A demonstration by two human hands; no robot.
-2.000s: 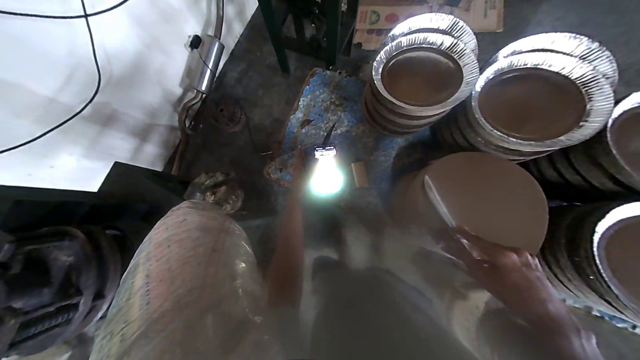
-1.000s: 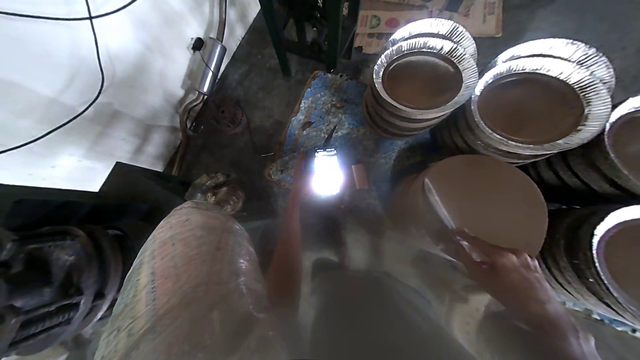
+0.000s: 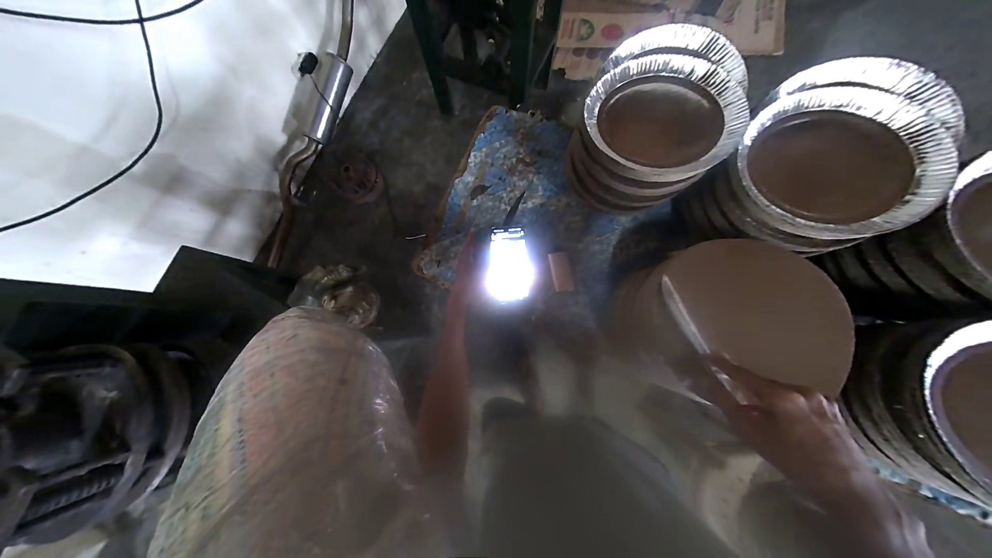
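Observation:
My left hand [image 3: 465, 271] is at the left edge of a smartphone [image 3: 508, 263] with a glaring lit screen, its fingers mostly lost in shadow. To the right, my right hand [image 3: 783, 399] rests at the near edge of a stack of flat round brown discs [image 3: 763, 310]. A thin pale strip [image 3: 683, 314], perhaps a blade or plastic edge, runs from near its fingertips across the top disc's left side; whether the fingers grip it is unclear. A small brown block [image 3: 560, 272] lies right of the phone, and a dark pointed piece [image 3: 514, 208] lies above it.
Stacks of brown discs topped with foil-like rimmed pans [image 3: 666, 112] stand at the upper right and right. A worn blue board [image 3: 504, 151] lies on the floor. A plastic-wrapped woven bundle [image 3: 310, 418] fills the lower left, near dark machinery [image 3: 70, 434]. Cardboard [image 3: 763, 27] lies at the top.
The bright glow of the phone screen has changed shape, and its rectangular outline shows more clearly than two seconds ago. Both hands stay in nearly the same places.

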